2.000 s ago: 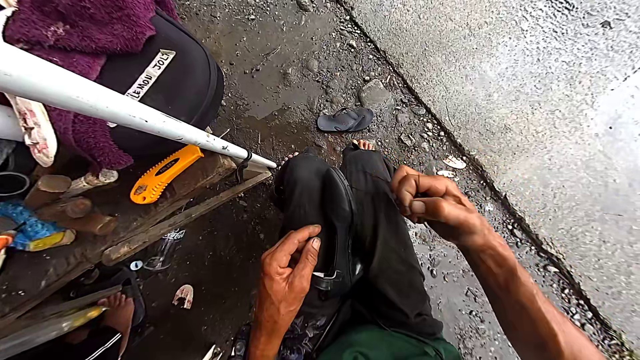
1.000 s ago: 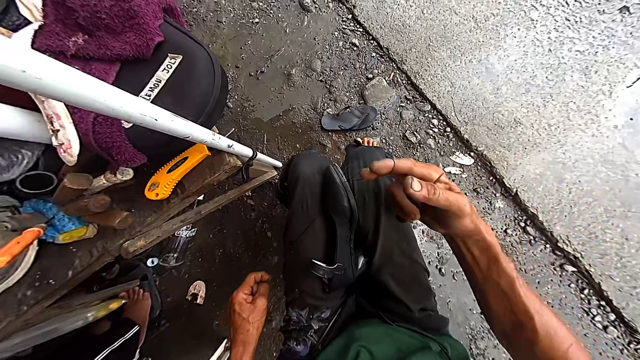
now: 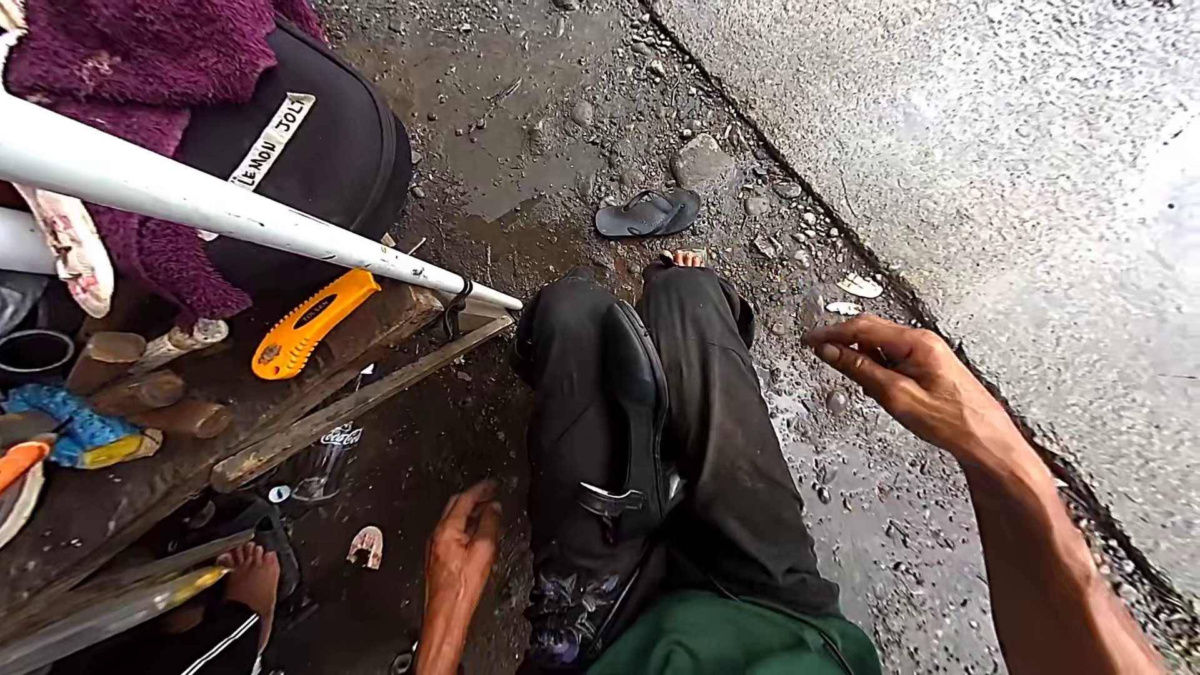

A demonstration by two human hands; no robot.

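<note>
A black leather shoe (image 3: 639,375) lies on its side across my lap, on the dark trousers (image 3: 750,450), its toe pointing toward my knees. A pale strip shows near its opening. My left hand (image 3: 464,539) hangs low beside my thigh, blurred, its fingers loosely bent, touching nothing that I can see. To the right of my knees my right hand (image 3: 872,370) is raised over the wet gravel, fingers and thumb pointing left; whether something thin is between them cannot be told. An orange utility knife (image 3: 314,323) rests on the wooden bench to the left.
A white pole (image 3: 281,225) slants across the upper left above the bench (image 3: 366,408), past a black bag (image 3: 291,122) and purple cloth (image 3: 141,66). A dark flip-flop (image 3: 647,214), stones and a concrete edge (image 3: 778,155) are ahead. Another person's foot (image 3: 251,567) shows lower left.
My left hand has moved off the shoe, down and left beside my thigh. My right hand stays raised on the right, its fingers having spread and bent.
</note>
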